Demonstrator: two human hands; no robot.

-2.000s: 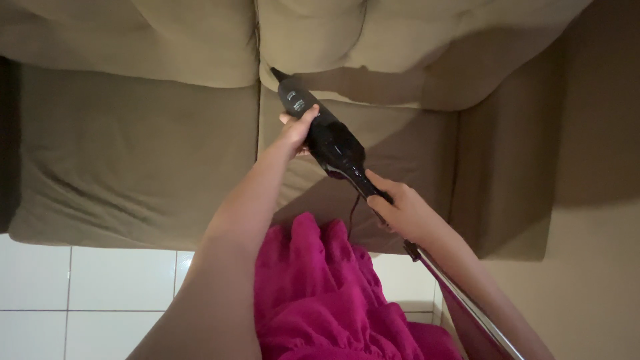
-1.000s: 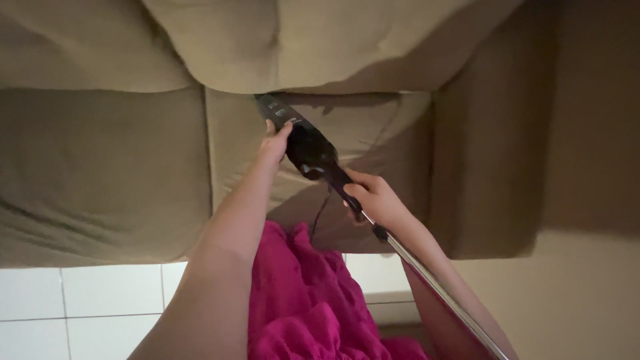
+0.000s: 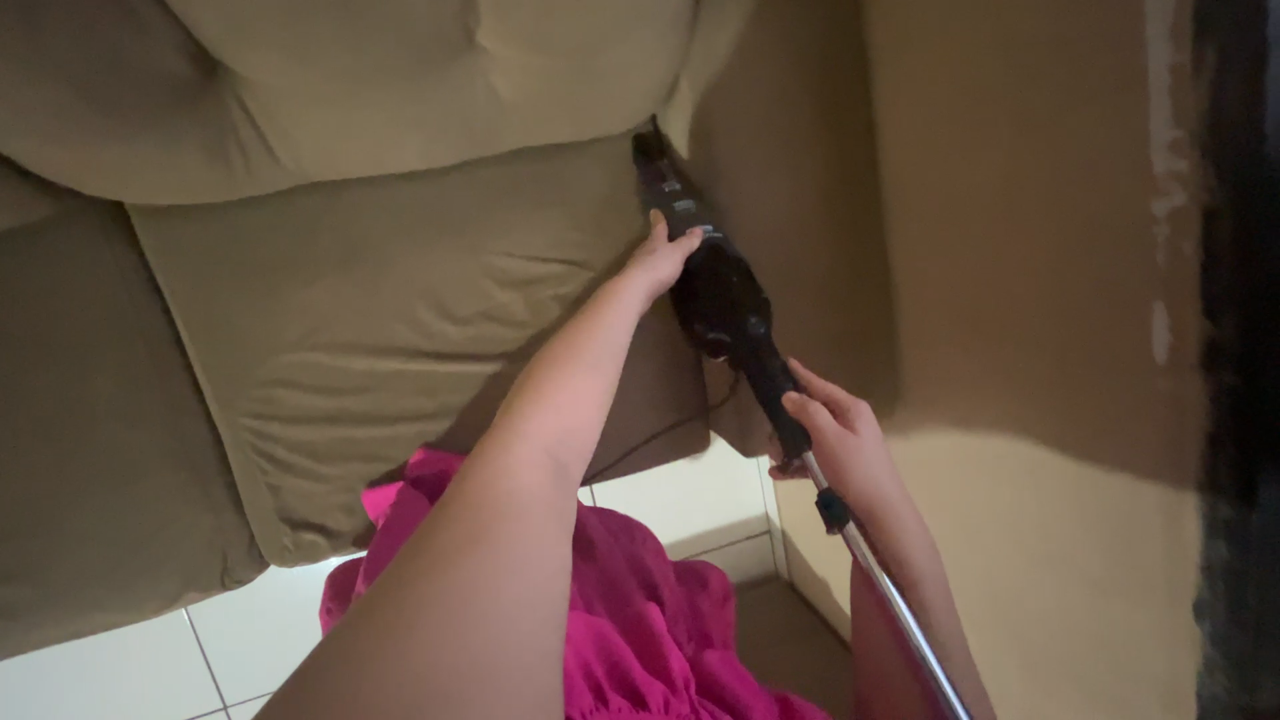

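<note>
A black stick vacuum cleaner lies at a slant over the right end of a brown fabric sofa. Its narrow nozzle reaches the corner where the seat cushion, backrest and armrest meet. My left hand grips the front of the vacuum body, thumb and a finger showing on its near side. Behind the body, my right hand is closed around the black handle, just above the metal tube that runs down to the lower right. A thin dark cord hangs below the vacuum.
The sofa armrest stands right of the vacuum, beside a beige wall. A dark vertical edge is at the far right. White floor tiles show below the sofa, partly behind the pink clothing.
Both hands have moved the vacuum right along the seam at the back of the seat, from near the gap between the cushions to the armrest corner. The view has shifted right.
</note>
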